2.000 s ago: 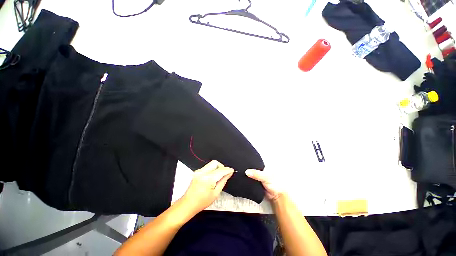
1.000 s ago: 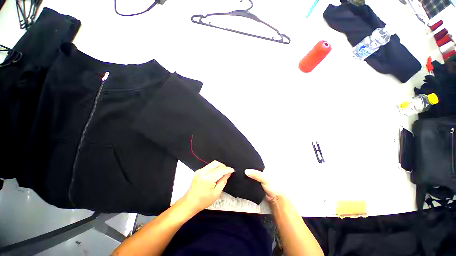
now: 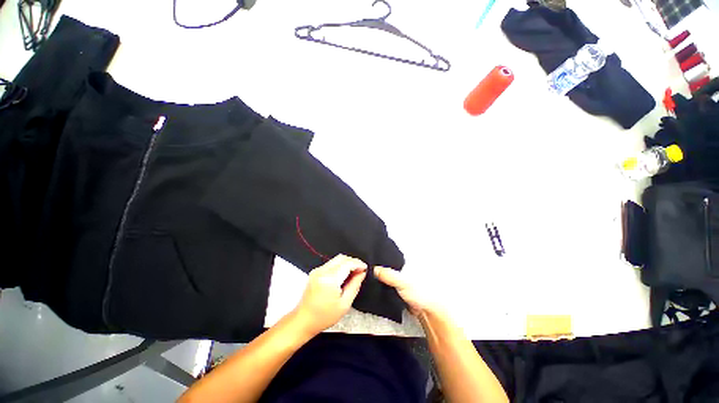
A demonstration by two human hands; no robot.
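A black zip-front jacket (image 3: 189,181) lies spread on the white table, with its zipper (image 3: 130,205) running down the front. Its sleeve (image 3: 315,189) reaches toward the front table edge. My left hand (image 3: 327,291) pinches at the cuff area with thumb and fingertips. A red thread (image 3: 306,240) runs along the sleeve to my left fingers. My right hand (image 3: 410,295) grips the sleeve end, thumb on top and fingers hidden beneath the cloth. Whether my left fingertips also hold a needle is too small to tell.
A black hanger (image 3: 374,38) and a red thread cone (image 3: 489,90) lie at the back. A clear bottle (image 3: 577,69) rests on dark cloth. Small dark snips or a similar item (image 3: 495,238) and a tan patch (image 3: 549,327) lie right of my hands. A black bag (image 3: 682,236) is at the right edge.
The view has shifted slightly. My right hand has moved a little closer to my left hand, and the sleeve end has shifted slightly left with it.
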